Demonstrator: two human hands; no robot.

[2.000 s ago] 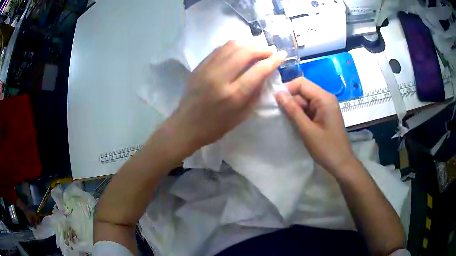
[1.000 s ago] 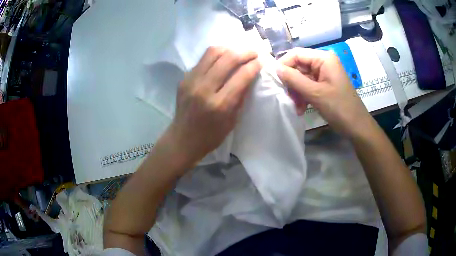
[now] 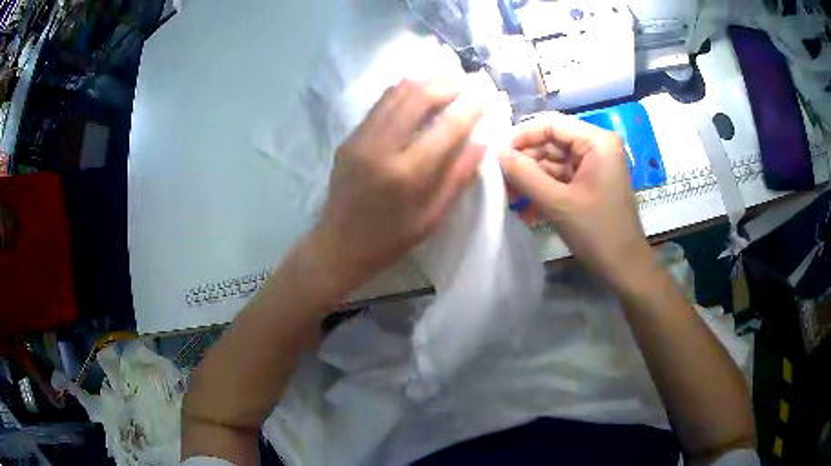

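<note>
A thin white garment piece [image 3: 483,246] runs from the machine's needle area over the table edge and hangs down, slightly blurred. My left hand [image 3: 392,173] lies on the cloth, fingers bent, pressing or holding it left of the needle. My right hand [image 3: 574,173] pinches the cloth's edge between thumb and finger, just in front of the clear guard [image 3: 518,77]. The white sewing machine [image 3: 588,59] stands behind, brightly lit. The needle itself is hidden by glare and cloth. More white cloth [image 3: 583,346] lies across my lap.
A blue plastic cover [image 3: 642,141] sits right of my right hand. A purple-dark slab [image 3: 770,109] lies at the table's right, beside a hanging white strip [image 3: 720,173]. White pieces [image 3: 137,400] hang at lower left. A red cloth or panel [image 3: 35,255] is at far left.
The hanging cloth has swung and narrowed, its lower end now gathered further left. Over the last second, my right hand has moved slightly down; both hands stay at the cloth.
</note>
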